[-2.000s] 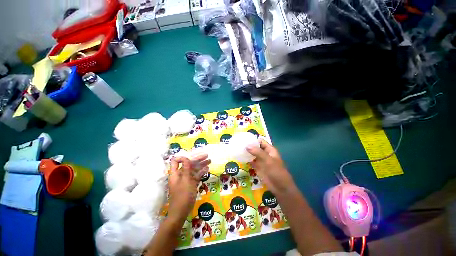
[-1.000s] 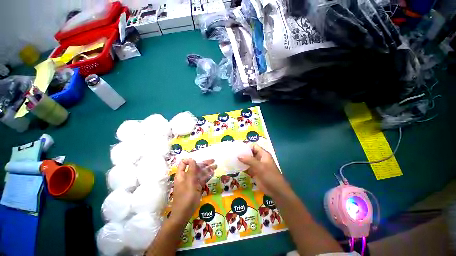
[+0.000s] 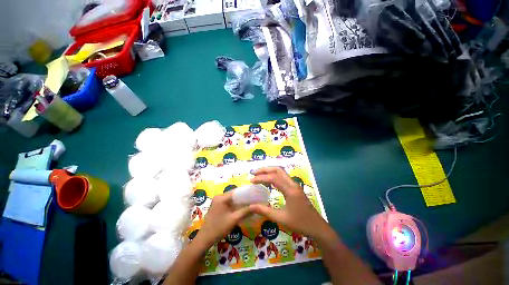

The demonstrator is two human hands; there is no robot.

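A round white container (image 3: 250,195) is between my two hands, above the printed label sheet (image 3: 279,250). My left hand (image 3: 224,214) grips it from the left side. My right hand (image 3: 290,203) is at its right side, with fingers curved over and below it; its fingertips seem to touch it. The sheet lies flat, with dark circles, dog pictures and a bare white band of backing paper (image 3: 223,171) across it. Several white containers in clear wrap (image 3: 139,220) stand in columns at the left, over the sheet's left edge.
A pink lit device (image 3: 397,238) and yellow paper strip (image 3: 427,167) are at right. A plastic packaging pile (image 3: 357,72) is at the back. An orange and yellow mug (image 3: 83,193), black phone (image 3: 90,250), white bottle (image 3: 125,97) and red basket (image 3: 109,47) are at left.
My hands have come closer together and lower over the sheet. The white container is now tilted between them, and the sheet's bare white band shows more. The whole view has shifted slightly.
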